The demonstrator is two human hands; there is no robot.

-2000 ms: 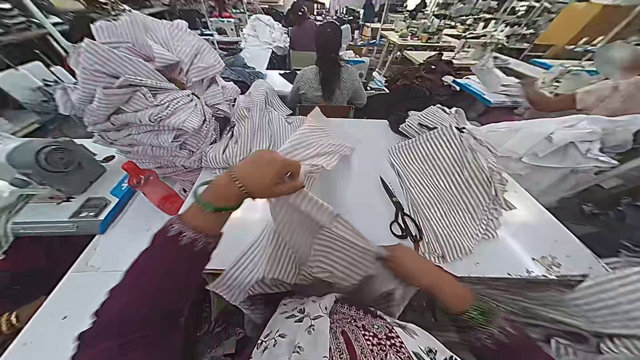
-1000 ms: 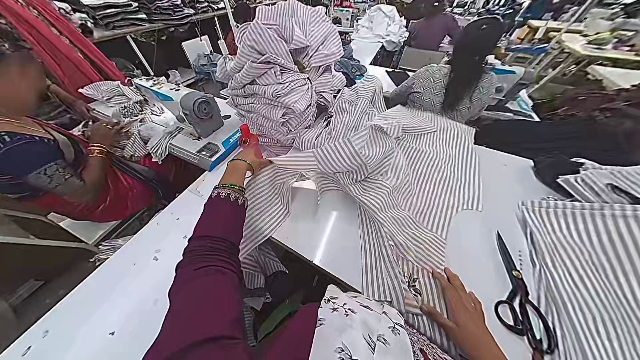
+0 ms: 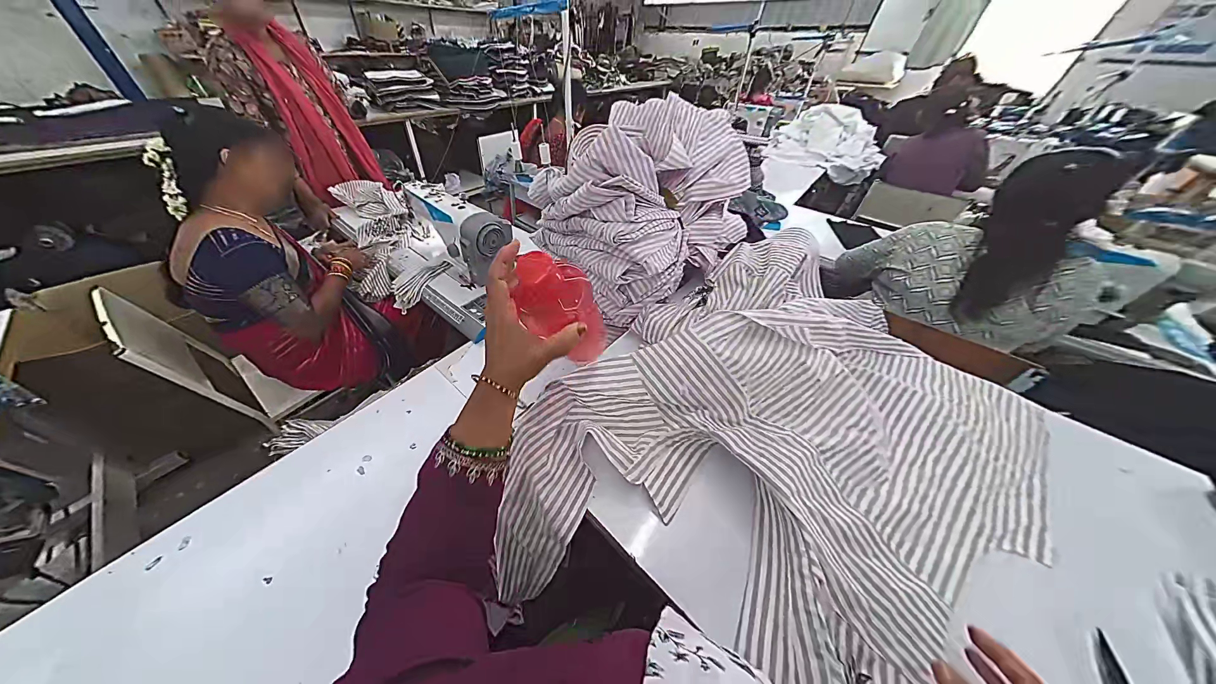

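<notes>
My left hand (image 3: 521, 328) is around a red translucent plastic bottle (image 3: 559, 302), raised in front of the heap of striped cloth (image 3: 646, 190). A grey-and-white striped garment (image 3: 807, 408) lies spread over the white table (image 3: 285, 560), its lower end hanging over the near edge. Only the fingers of my right hand (image 3: 993, 657) show at the bottom edge, beside the garment's lower end; whether they touch it I cannot tell. The dark tip of a scissors blade (image 3: 1108, 655) shows at the bottom right, near more striped cloth (image 3: 1192, 617).
A sewing machine (image 3: 470, 237) stands beyond the table at the left. A seated person in a red sari (image 3: 285, 332) handles striped cloth there, with another person (image 3: 294, 104) standing behind. A person in a patterned top (image 3: 940, 275) sits at the right, beyond the table.
My left hand has lifted the red bottle, which stood on the table. The striped garment, earlier between both hands, lies spread out. The view has swung left.
</notes>
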